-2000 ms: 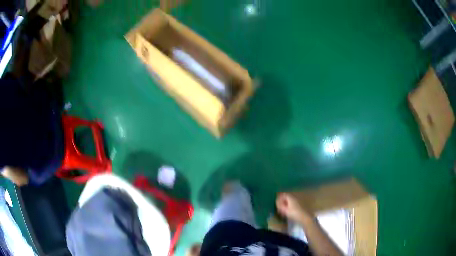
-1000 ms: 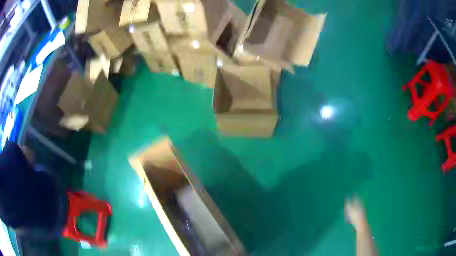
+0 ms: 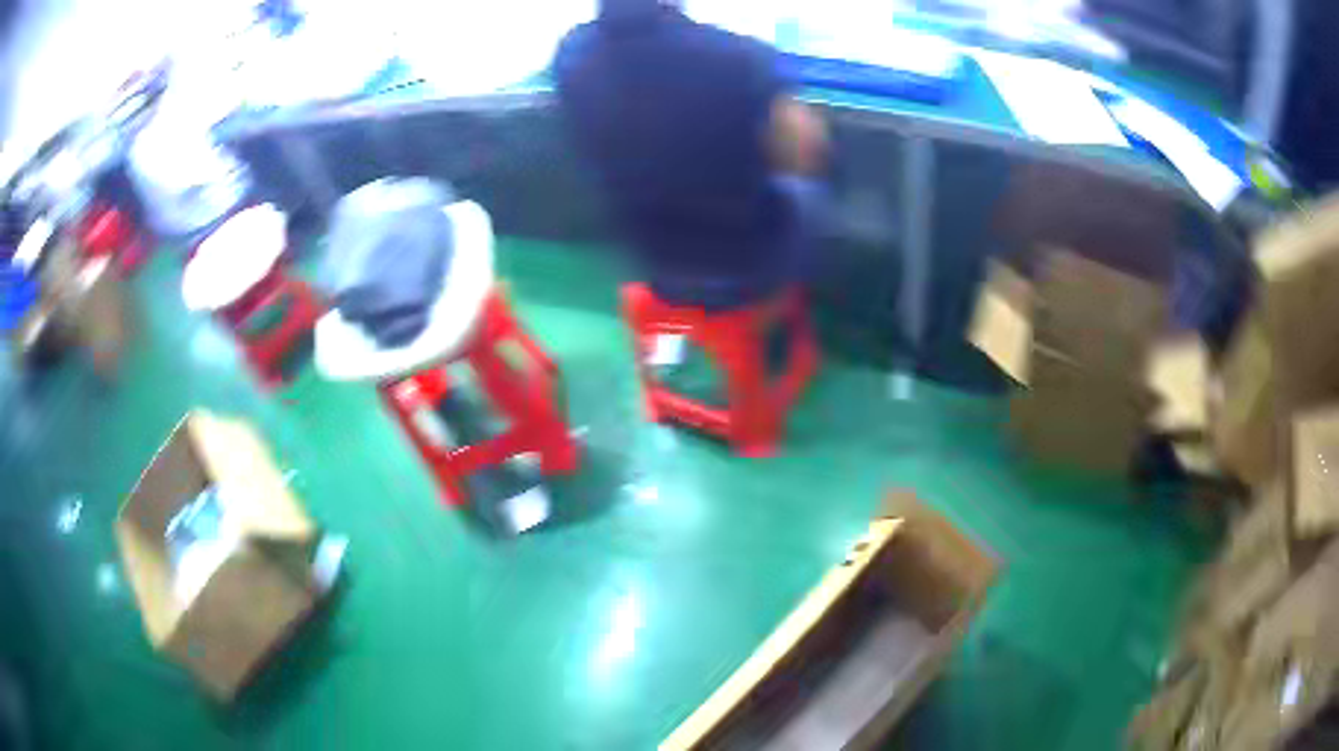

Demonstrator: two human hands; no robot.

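Note:
Neither of my hands is in the picture. Nearest in front of me, a long open brown carton [image 3: 778, 660] stands on the green floor at the bottom right of centre, cut off by the lower edge. Something pale and greyish [image 3: 869, 678] lies inside it, too blurred to name. Another open carton [image 3: 242, 624] stands on the floor at the left with whitish, shiny contents. The whole view is blurred by motion.
A person [image 3: 683, 162] in dark clothing sits on a red stool [image 3: 756, 374] at the long workbench [image 3: 499, 106]. A red stool bears a white cushion [image 3: 473, 286] and grey cloth. Another stool has a whitish seat [image 3: 235, 260]. Brown cartons [image 3: 1094, 352] are heaped right.
The view has swung left towards the bench. The stools, the seated person and the left carton now show. The hand seen at the lower right one second ago is out of view.

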